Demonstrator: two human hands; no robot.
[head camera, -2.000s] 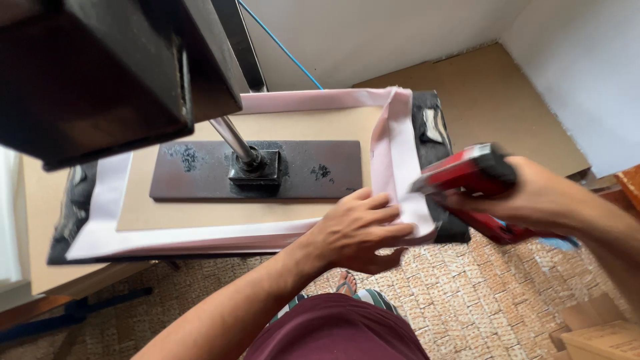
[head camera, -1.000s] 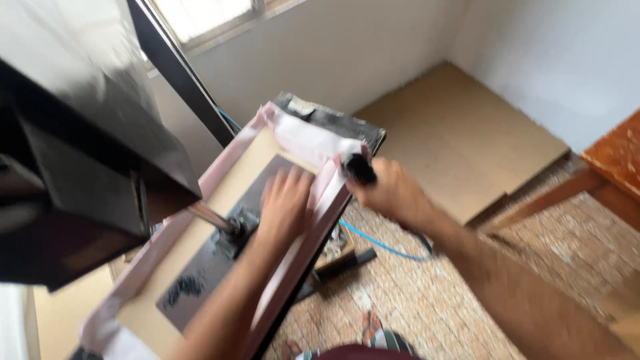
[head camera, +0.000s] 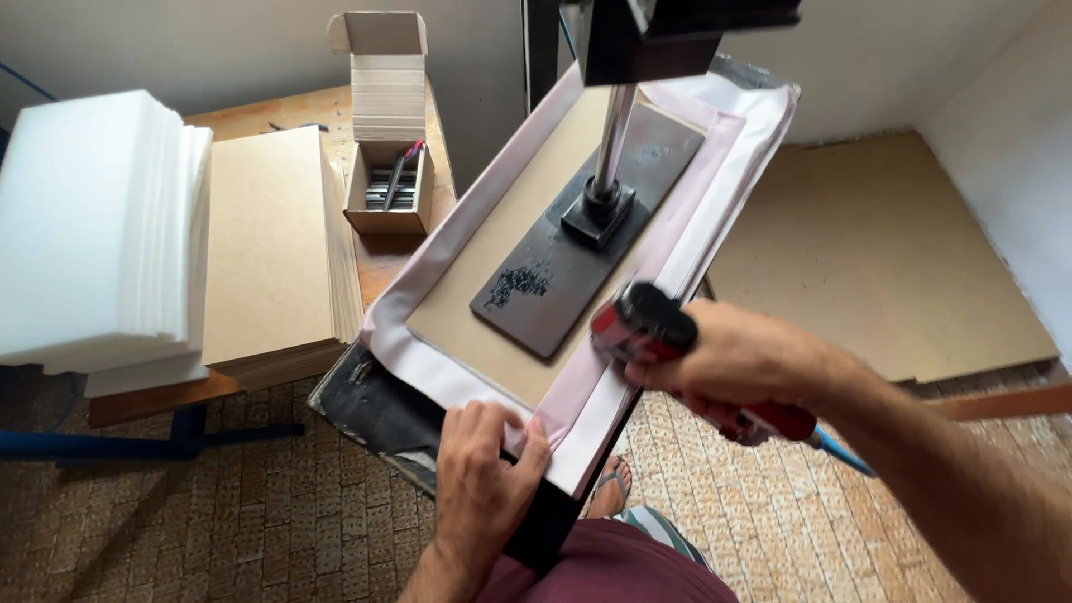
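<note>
My right hand (head camera: 729, 356) grips a red and black pneumatic staple gun (head camera: 645, 322) over the fabric's long near edge. Thumb and fingers of my left hand (head camera: 490, 469) pinch the folded pale pink fabric (head camera: 452, 381) at the near corner. The fabric wraps around the edges of a tan board (head camera: 452, 301). A dark flat plate (head camera: 578, 243) presses on the board's middle, fixed to a metal rod (head camera: 615, 134) coming down from a black press head (head camera: 653, 46). Beneath lies a black padded support (head camera: 377, 410). The staple gun's tip is blurred.
White foam sheets (head camera: 92, 234) and a stack of tan boards (head camera: 268, 251) stand on a wooden table (head camera: 310, 105) at left, beside an open cardboard box (head camera: 389, 222) holding staple strips. A large board (head camera: 879, 260) lies at right. A blue air hose (head camera: 842, 452) trails from the staple gun.
The fabric-wrapped board has turned under the press. My left hand has moved from over the plate to the near corner. The staple gun stays in my right hand. The view has swung.
</note>
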